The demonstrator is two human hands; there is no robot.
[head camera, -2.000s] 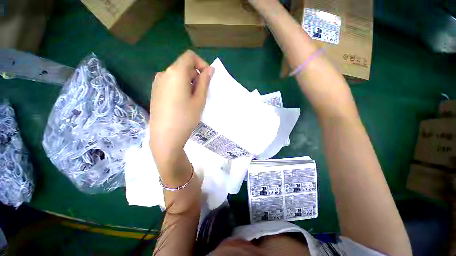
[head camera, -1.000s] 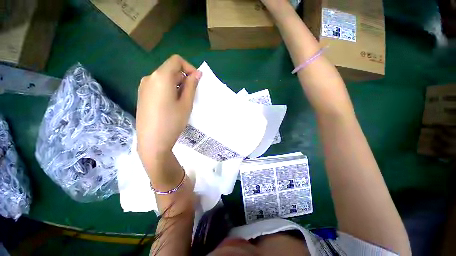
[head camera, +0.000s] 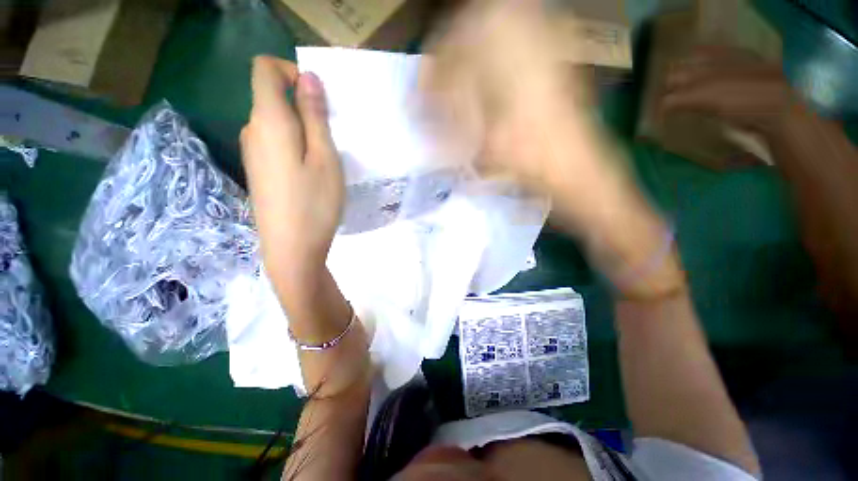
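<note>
My left hand (head camera: 296, 174) holds a label sheet (head camera: 362, 113) by its left edge, between thumb and fingers. The sheet's upper part is blank white; a blurred row of printed labels shows along its lower part. My right hand (head camera: 513, 113) is strongly blurred by motion and overlaps the sheet's right side; whether its fingers grip anything cannot be told. White backing paper (head camera: 376, 282) lies piled under the sheet. A stack of label sheets (head camera: 524, 355) with a four-label grid lies close to my body.
Clear bags of grey-white loops (head camera: 165, 244) lie at left, beside a flat grey bar (head camera: 66, 122). Brown cartons (head camera: 89, 47) stand along the far side. Another person's hand (head camera: 724, 85) is on a carton (head camera: 659, 122) at the upper right.
My right hand has come back from the far carton to the label sheet. My left hand has raised the sheet slightly. Another person's arm has entered at right, over the carton there.
</note>
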